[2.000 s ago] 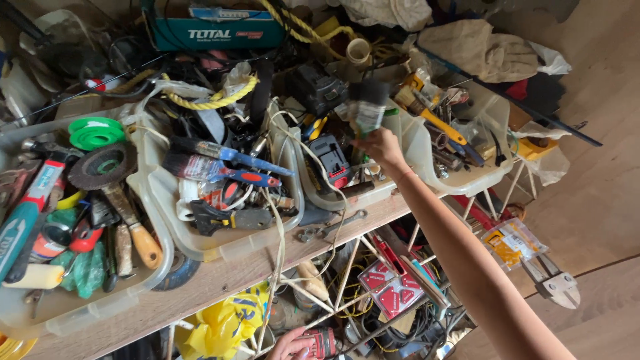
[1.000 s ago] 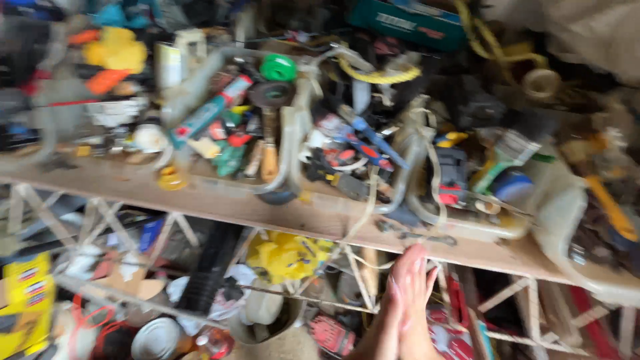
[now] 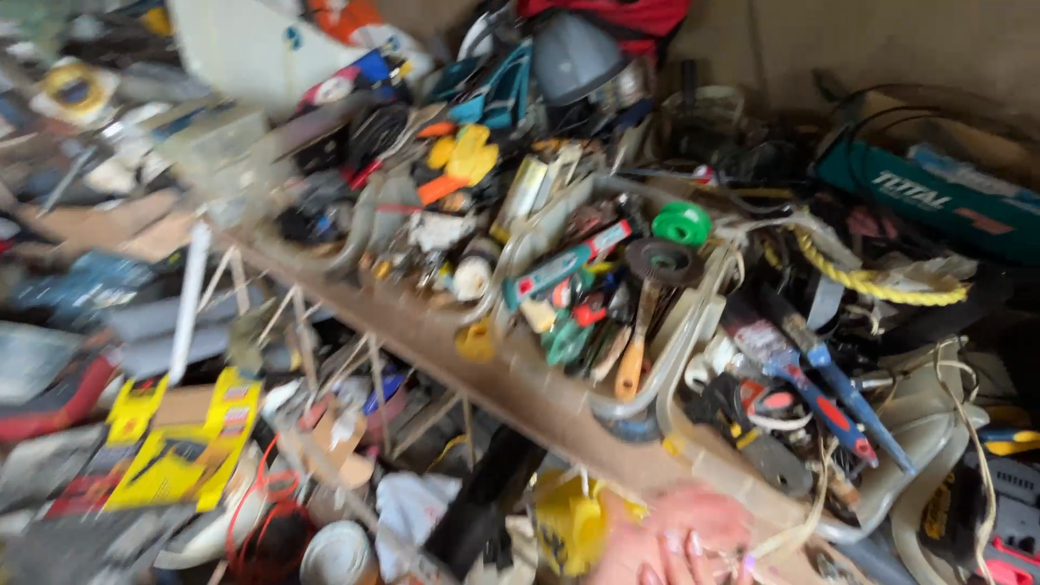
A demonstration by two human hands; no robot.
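At the bottom edge my left hand and my right hand are close together and overlap, blurred and partly cut off by the frame. Some fingertips with painted nails show; no object is visible in either hand. Just above them runs the wooden shelf edge. A yellow plastic bag lies to their left, below the shelf. Above right, a clear plastic bin holds paintbrushes. Another bin holds a flap disc, a green spool and a wooden-handled tool.
A teal Total box and yellow rope are at the right. A grey dome-shaped object stands at the back. Below the shelf are white metal lattice supports, yellow packaging, an orange cord and a white round container.
The right hand held a dark-bristled brush over the bins two seconds ago; that brush is no longer seen in it. Both hands came together by one second ago. The view has swung left.
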